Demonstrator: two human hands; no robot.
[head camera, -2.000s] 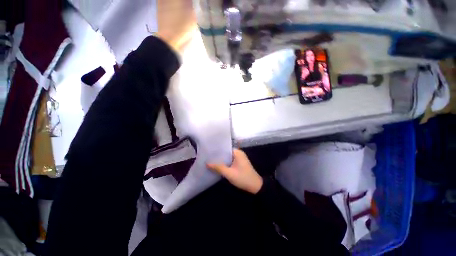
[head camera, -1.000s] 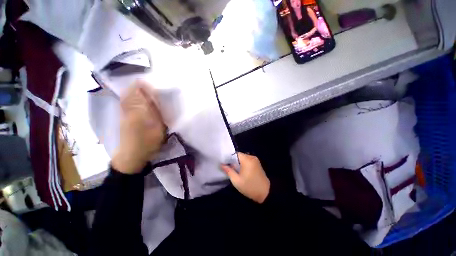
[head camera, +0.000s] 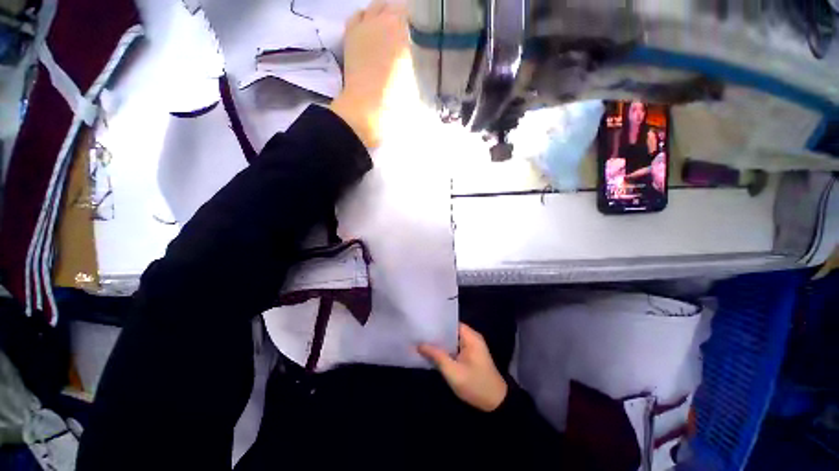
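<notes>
A white panel (head camera: 405, 248) with maroon strips lies on the machine table and hangs over its front edge to my lap. My left hand (head camera: 375, 55) lies on the cloth at the back, left of the needle area; its fingers are partly washed out by the lamp. My right hand (head camera: 474, 368) pinches the panel's right edge near its lower corner, thumb on top. The sewing machine's presser foot (head camera: 499, 145) is right of the panel's edge. A maroon strip (head camera: 322, 327) shows on the folded lower part.
A phone (head camera: 634, 156) and a dark-handled tool (head camera: 713, 173) lie right of the needle. A striped maroon piece (head camera: 55, 147) lies over brown card (head camera: 78, 235) at left. A blue basket (head camera: 750, 359) with a white and maroon bundle (head camera: 612, 345) stands below right.
My left hand has moved from the middle of the cloth up to the back beside the machine. My right hand still holds the right edge. The view has shifted and turned.
</notes>
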